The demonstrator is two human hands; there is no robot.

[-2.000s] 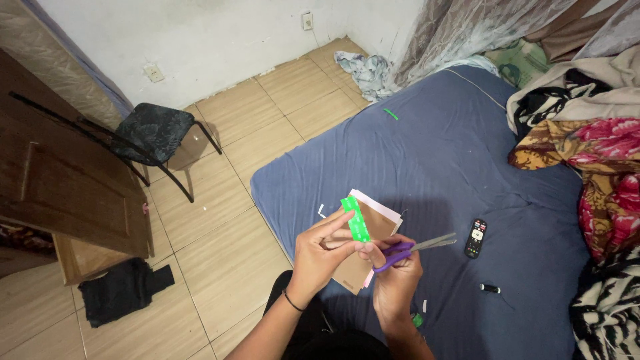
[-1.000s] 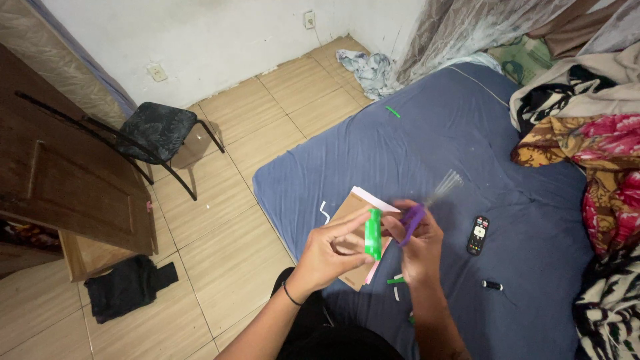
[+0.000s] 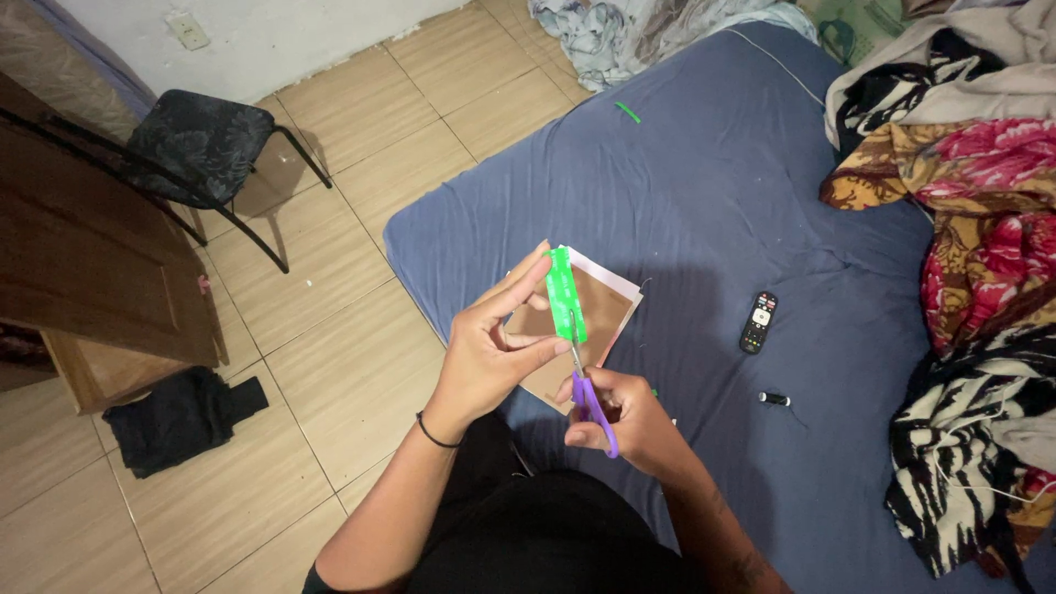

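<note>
My left hand [image 3: 503,330] pinches a bright green strip [image 3: 564,289] between thumb and fingers, holding it upright. Purple-handled scissors [image 3: 596,417] are in my right hand [image 3: 627,412], fingers through the loops. Their metal blades point up and lie over the lower end of the green strip; how far the blades are apart is hard to tell. Beneath both hands, a brown sheet [image 3: 606,313] with white-pink paper edges rests on the blue bedsheet [image 3: 693,206]. A thin green sliver [image 3: 628,112] lies near the bed's far edge.
A black remote control [image 3: 758,322] and a spool of dark thread [image 3: 774,399] lie on the bed to the right. Patterned blankets [image 3: 990,231] are heaped along the right side. On the tiled floor at left stand a black chair [image 3: 198,148] and folded black cloth [image 3: 177,417].
My right hand has turned the scissors from pointing up and right to pointing up, bringing the blades onto the green strip. My left hand still holds the strip.
</note>
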